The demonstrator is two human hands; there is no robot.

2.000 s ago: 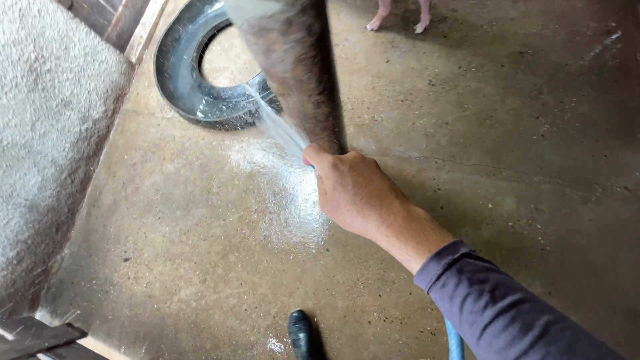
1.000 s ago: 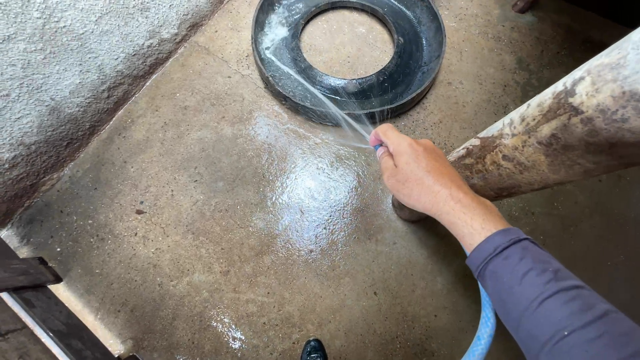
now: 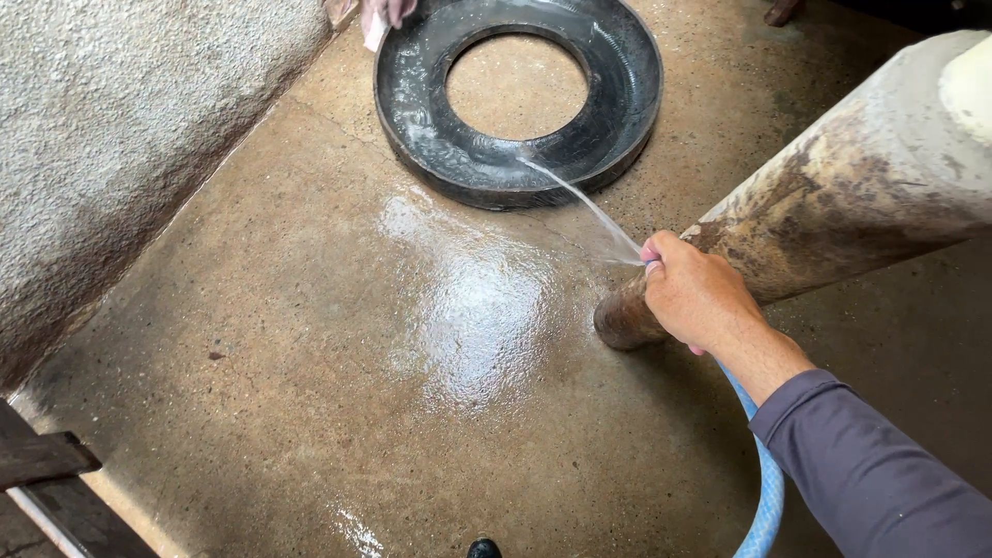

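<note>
My right hand [image 3: 697, 291] grips the end of a blue hose [image 3: 767, 496], whose lower part hangs down under my forearm. A jet of water [image 3: 585, 203] runs from the hose end to the near inner side of a black rubber trough cut from a tyre [image 3: 496, 174], which lies on the concrete floor. The ring-shaped trough has an open centre, and its inside is wet. My left hand is out of view. At the trough's far left edge is a pinkish shape [image 3: 391, 9], cut off by the frame; I cannot tell what it is.
A worn round post [image 3: 814, 201] stands just behind my right hand. To the left rises a rough plastered wall [image 3: 139, 116]. Dark wooden boards [image 3: 46, 465] are at the lower left, and a boot tip [image 3: 483, 549] shows at the bottom. The floor [image 3: 480, 310] has a wet, shiny patch.
The jet has moved from the trough's left side to its near side. A pinkish shape has appeared at the trough's far left edge. The view has shifted strongly since the oldest frame.
</note>
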